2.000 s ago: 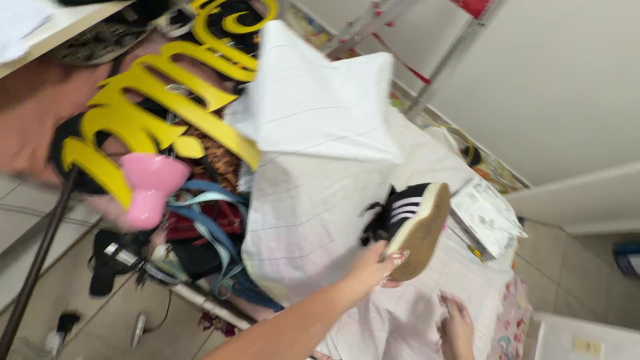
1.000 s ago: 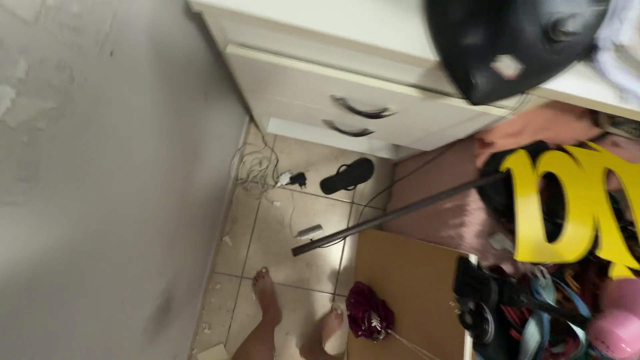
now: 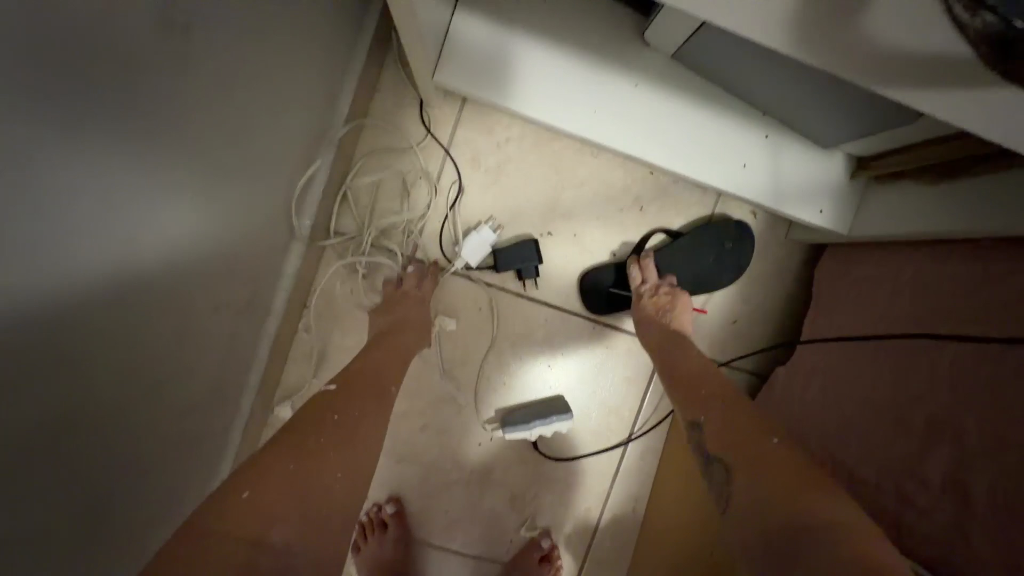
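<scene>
My right hand (image 3: 661, 302) touches the strap side of a black flip-flop (image 3: 704, 258) lying on the tiled floor; whether its fingers grip the strap cannot be made out. Over a tangle of white cable (image 3: 376, 200) by the wall, my left hand (image 3: 406, 302) reaches down, its fingertips at the cords. Between the hands lie a white plug (image 3: 480, 242) and a black power adapter (image 3: 518, 258). Closer to my feet rests a grey and white plug-like block (image 3: 538, 418) with a black cord.
A grey wall (image 3: 160, 200) runs along the left. White furniture (image 3: 640, 120) borders the floor ahead. At the right are a brownish-pink cloth (image 3: 920, 400) and a black cable (image 3: 896, 338). My bare feet (image 3: 382, 538) stand at the bottom.
The view has swung from the bed to the floor corner. Both hands now reach to the floor, the right one at the flip-flop. The black-and-white sneaker my hand touched earlier is out of view.
</scene>
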